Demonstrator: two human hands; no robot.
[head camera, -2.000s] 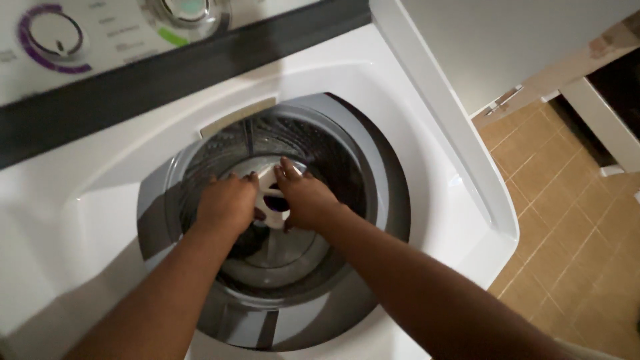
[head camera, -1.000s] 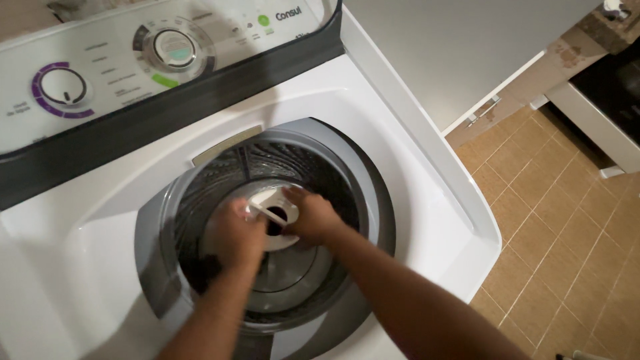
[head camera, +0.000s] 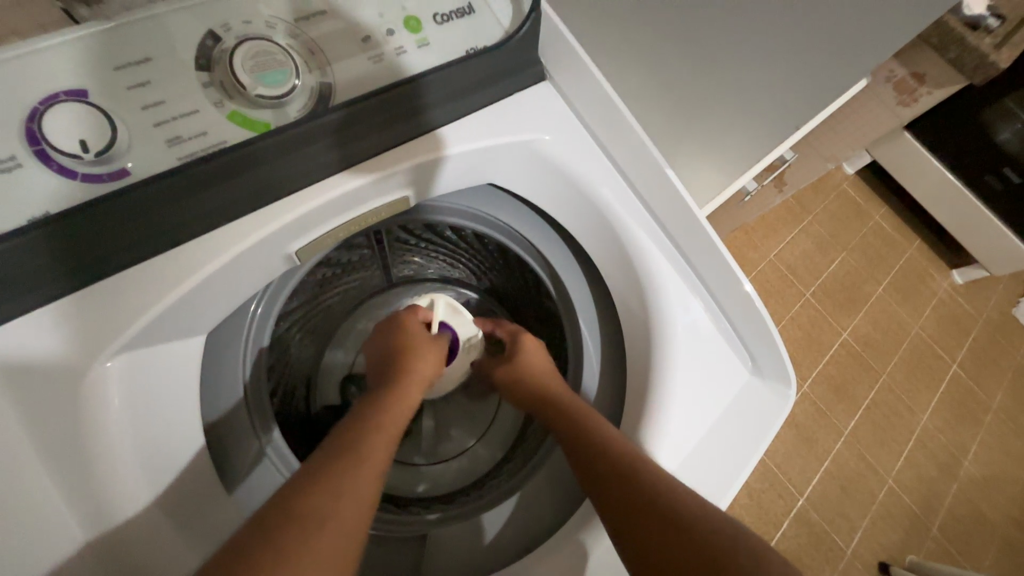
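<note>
Both my hands reach into the drum of a top-load Consul washing machine (head camera: 656, 320). Between them is a white plastic dispenser cup (head camera: 460, 372) with a purple inner part, at the top of the central agitator. My left hand (head camera: 406, 348) grips its left side near a raised white edge, fingers curled. My right hand (head camera: 518, 362) has its fingertips against the right side of the piece; its grip is partly hidden. Below them lies the grey agitator base (head camera: 464, 440), inside the perforated metal drum (head camera: 304, 336).
The control panel (head camera: 168, 104) with two round knobs runs along the back. A grey cabinet (head camera: 720, 72) with a metal handle stands at the right. Beyond the washer's right edge are brown floor tiles (head camera: 872, 376) and a dark-fronted appliance (head camera: 976, 152).
The white piece has turned and tilted between my hands, and its purple inner part now shows. My hands stay around it over the agitator.
</note>
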